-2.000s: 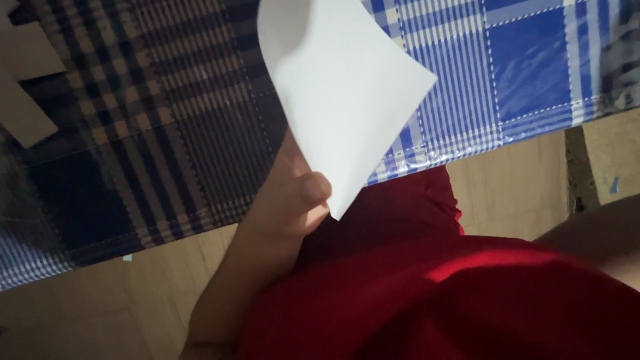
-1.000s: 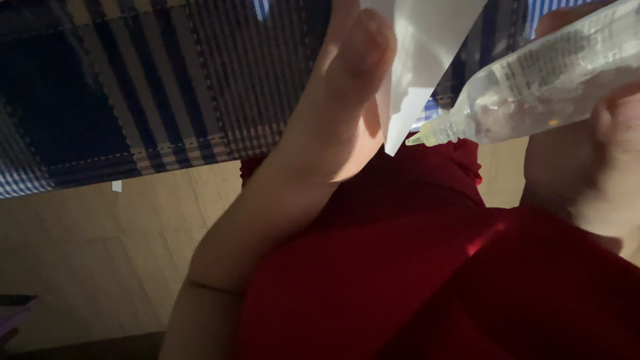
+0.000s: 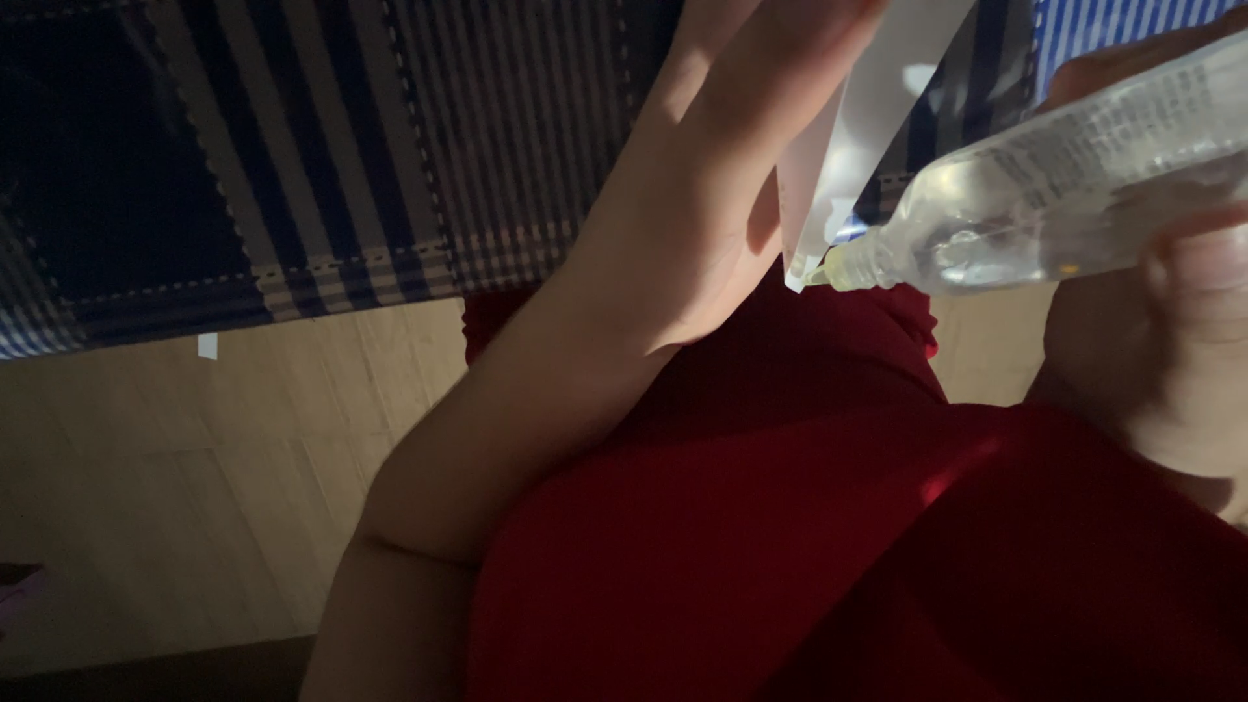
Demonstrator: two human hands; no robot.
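Observation:
Near the top centre, my left hand [image 3: 721, 185] holds a sheet of white paper [image 3: 853, 127], seen edge-on and narrowing to a corner at the bottom. Its fingertips run out of the frame at the top. My right hand [image 3: 1170, 361], at the right edge, grips a clear plastic squeeze bottle [image 3: 1063, 185] of transparent liquid, tilted with its nozzle down to the left. The bottle bears printed writing. Its yellowish nozzle tip [image 3: 829, 271] is at the paper's lower corner; whether it touches cannot be told.
A table with a blue plaid cloth [image 3: 322, 156] spans the top, its edge above a light tiled floor [image 3: 195, 468]. A small white scrap [image 3: 208, 345] shows just below the cloth's edge. Red clothing [image 3: 780, 487] covers my lap and body.
Two seconds ago only my left hand with the paper was in view. My right hand has come in from the right with the bottle, and its nozzle is now closer to the paper's corner.

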